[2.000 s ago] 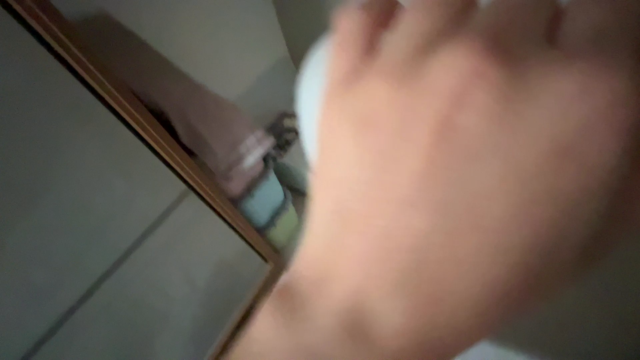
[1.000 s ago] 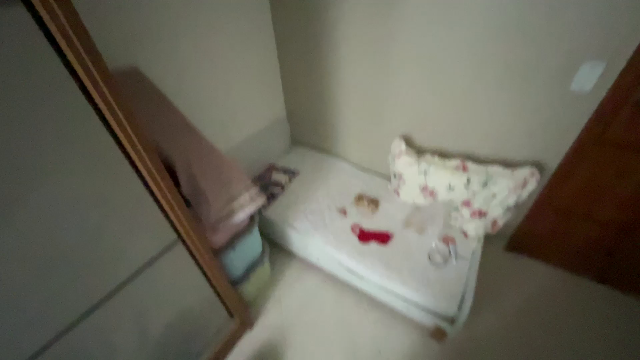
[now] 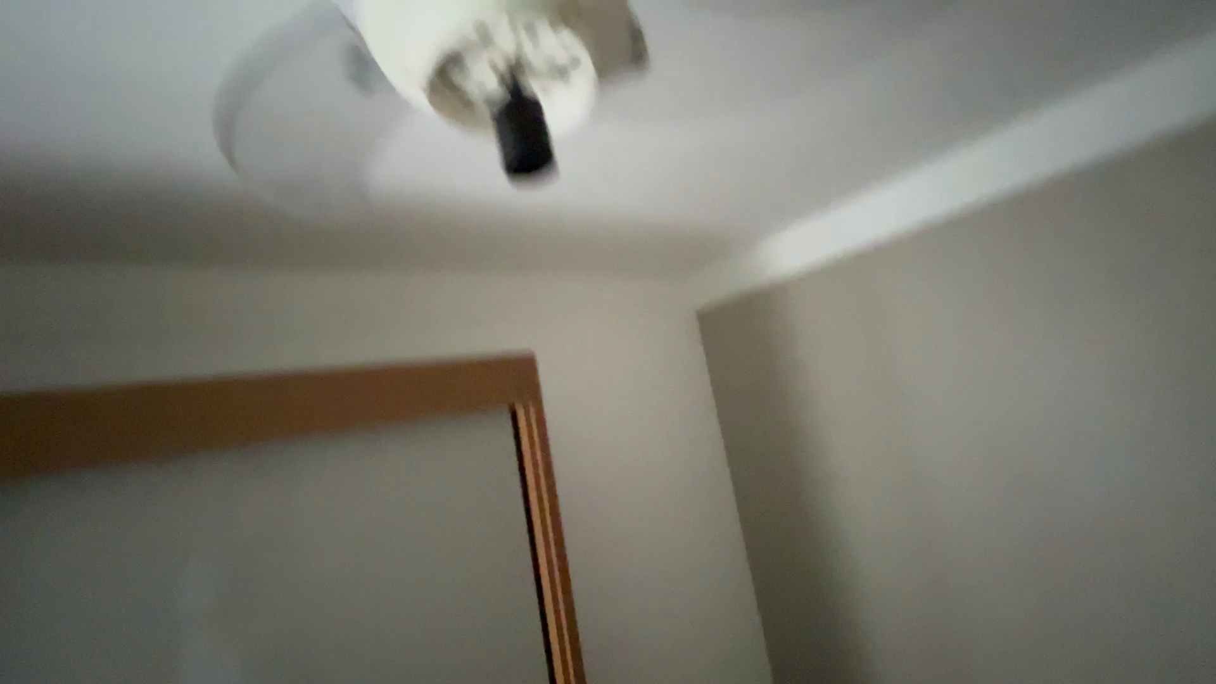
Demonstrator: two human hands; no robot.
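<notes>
Neither my left hand nor my right hand shows in the head view. Near the top of the view, a pale ceiling fixture [image 3: 389, 47] has an open, rounded housing with blurred parts inside. A short black cylindrical piece [image 3: 524, 138] hangs down from it. A faint curved shape, like a fan blade or ring [image 3: 228, 114], lies to its left against the ceiling; blur hides what it is.
A wardrobe's brown wooden frame [image 3: 266, 404] with a grey panel [image 3: 285, 551] stands at lower left. Plain walls [image 3: 997, 427] meet in a corner right of it, below the ceiling [image 3: 807, 123] and its pale moulding [image 3: 902, 204].
The view has swung up from the low bed with its floral pillow to the ceiling. The hand that filled much of the view two seconds ago is out of sight.
</notes>
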